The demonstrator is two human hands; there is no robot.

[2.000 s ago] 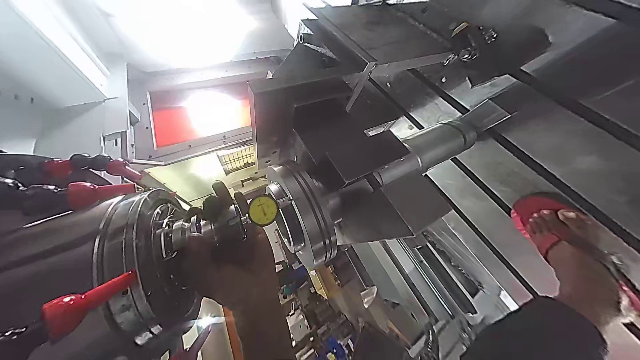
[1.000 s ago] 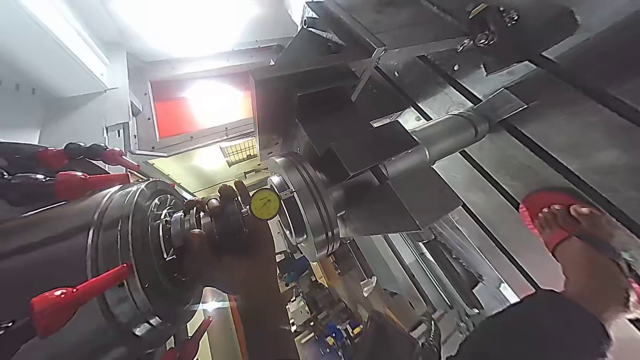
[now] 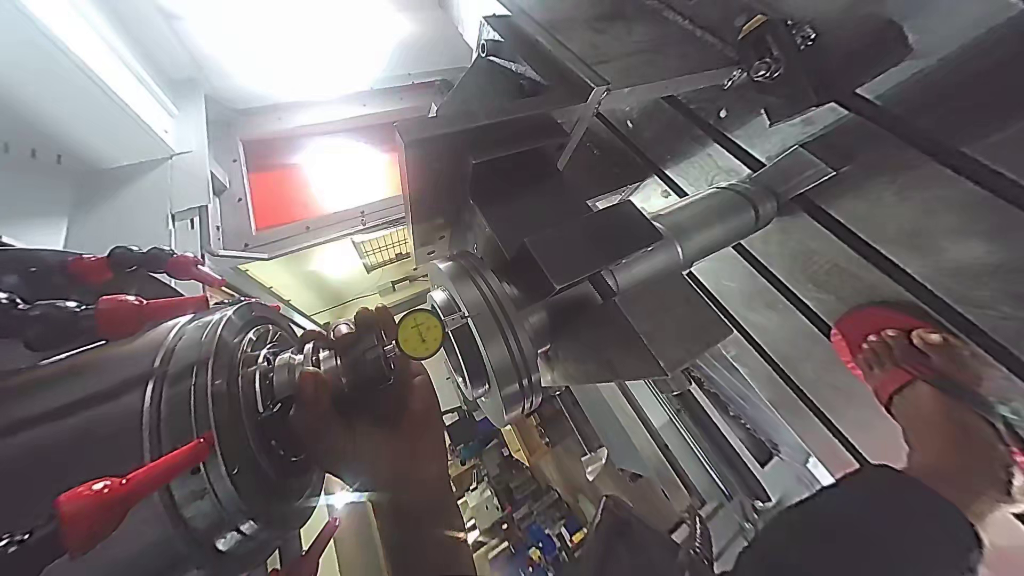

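My left hand [image 3: 376, 392] grips a dark cylindrical tool holder [image 3: 364, 356] at the mouth of a machine spindle [image 3: 216, 416]. A yellow-faced dial indicator [image 3: 420, 334] sticks out from the holder's side. Its face is turned to the camera, and the stem side points toward a metal ring with grooves [image 3: 492, 340]. Dial and ring overlap in view; whether the probe touches the ring cannot be told. The ring sits at the end of a shaft-like metal workpiece [image 3: 712, 224] with flat, dark plates [image 3: 592, 240]. My right hand is out of view.
Red-tipped coolant nozzles [image 3: 120, 488] surround the spindle. A slotted machine table [image 3: 904, 216] lies under the workpiece, with my sandalled foot [image 3: 912, 352] on it. Shackle-like metal hardware [image 3: 764, 68] is at the upper right. Blurred items [image 3: 528, 512] lie far below.
My left hand stays on the tool holder. The dial's face has turned slightly in view, while spindle and ring show no plain movement.
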